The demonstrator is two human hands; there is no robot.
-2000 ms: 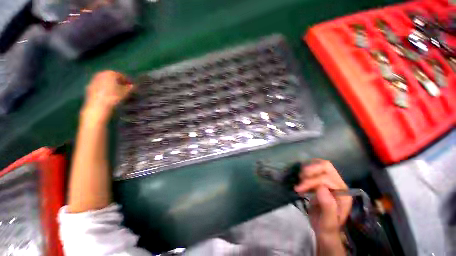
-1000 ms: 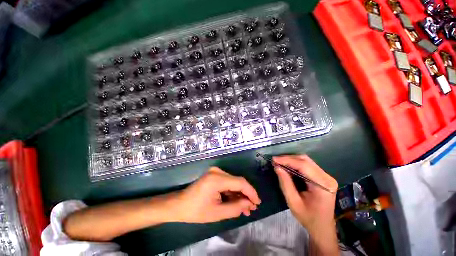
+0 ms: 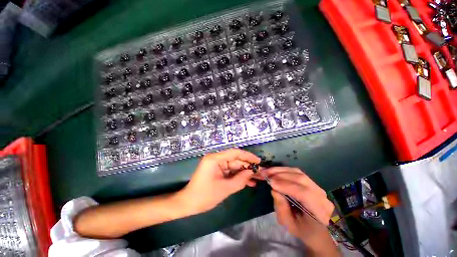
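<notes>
My left hand holds a small dark round unit between its fingertips, below the front edge of the clear blister tray. My right hand holds thin metal tweezers, their tip at the unit. Whether the tip grips a part is too small to tell. Tiny black parts lie scattered on the green bench, just beyond my hands. The clear blister tray has rows of pockets with dark round units in them.
A red parts tray at the right holds metal-ended assemblies and a dark shiny heap. A wired device is by my right forearm. Another red tray with clear trays is at the left. Dark grey objects are at the far left.
My left hand was at the blister tray's left side, then came back near my right. My hands are now together at the unit, with the tweezers' tip moved from the loose parts to it.
</notes>
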